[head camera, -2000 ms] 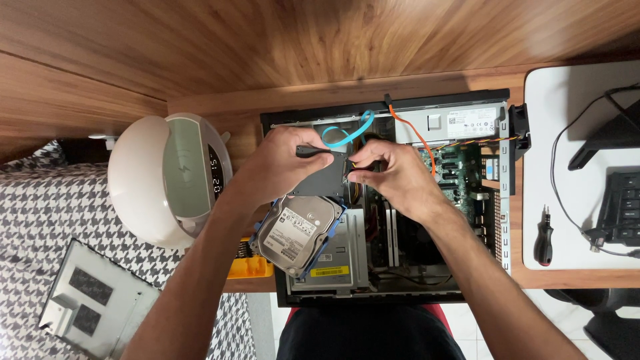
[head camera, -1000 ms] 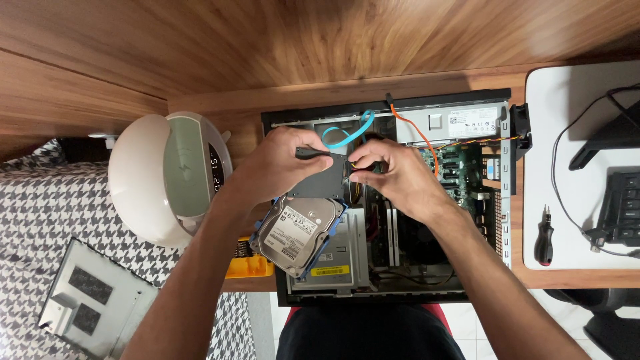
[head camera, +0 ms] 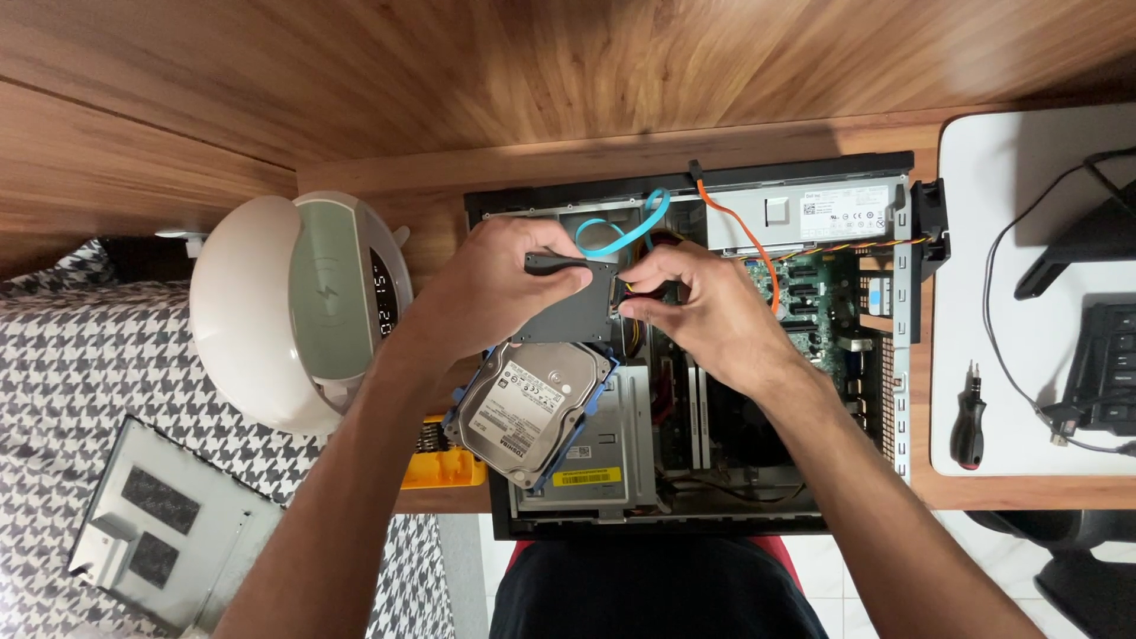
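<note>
An open desktop computer case [head camera: 701,525] lies on the wooden desk. Above its left part, my left hand [head camera: 506,280] grips a thin dark 2.5-inch drive [head camera: 568,311] by its upper edge. The fingertips of my right hand [head camera: 701,302] pinch a black cable connector [head camera: 620,291] against the drive's right edge; how far it is seated cannot be told. A 3.5-inch hard disk drive [head camera: 530,404] in a blue caddy lies tilted just below, partly over the optical drive [head camera: 612,435]. A blue flat cable [head camera: 621,240] loops behind the dark drive, and an orange cable [head camera: 741,226] hangs right of it.
A white and green lamp with a clock [head camera: 257,311] stands left of the case, near an orange bit box [head camera: 444,468]. A metal side panel [head camera: 169,524] lies on houndstooth cloth. At right, a screwdriver [head camera: 969,422] and a keyboard [head camera: 1105,368] rest on a white surface.
</note>
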